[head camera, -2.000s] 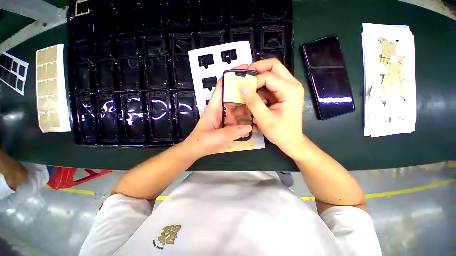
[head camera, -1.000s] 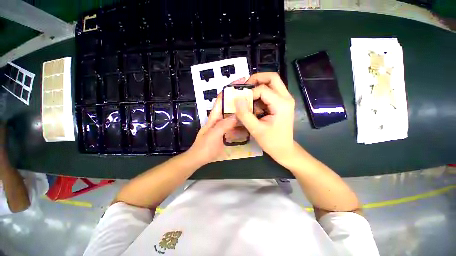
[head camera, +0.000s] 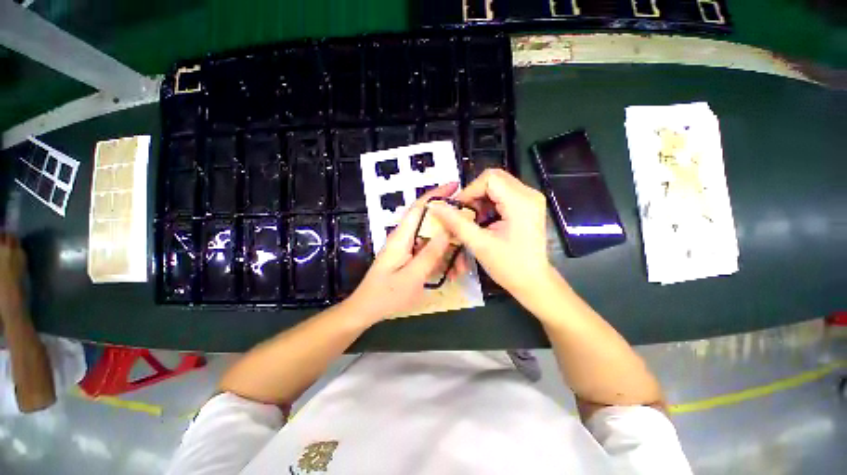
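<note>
My left hand (head camera: 397, 269) holds a thin black frame (head camera: 421, 225) from the left and below, in front of my chest. My right hand (head camera: 499, 225) has its fingertips at the frame's upper part. A tan adhesive piece lies there, mostly hidden by my fingers. The frame is tilted. A white and tan adhesive sheet (head camera: 378, 186) with dark notched holes lies under my hands, over the large black blister tray (head camera: 265, 299). Whether the adhesive piece is fully down on the frame cannot be seen.
A dark glossy block (head camera: 579, 194) lies right of the tray, and a white liner stack (head camera: 684, 195) with tan scraps is further right. Spare sheets (head camera: 119, 210) and an empty liner (head camera: 46, 173) lie left. Another tray (head camera: 608, 20) is beyond. Another person's arm (head camera: 28, 348) is far left.
The frame has turned from upright to slanted, and my fingers now cover more of it and its adhesive piece. The view has shifted so the tray beyond now shows.
</note>
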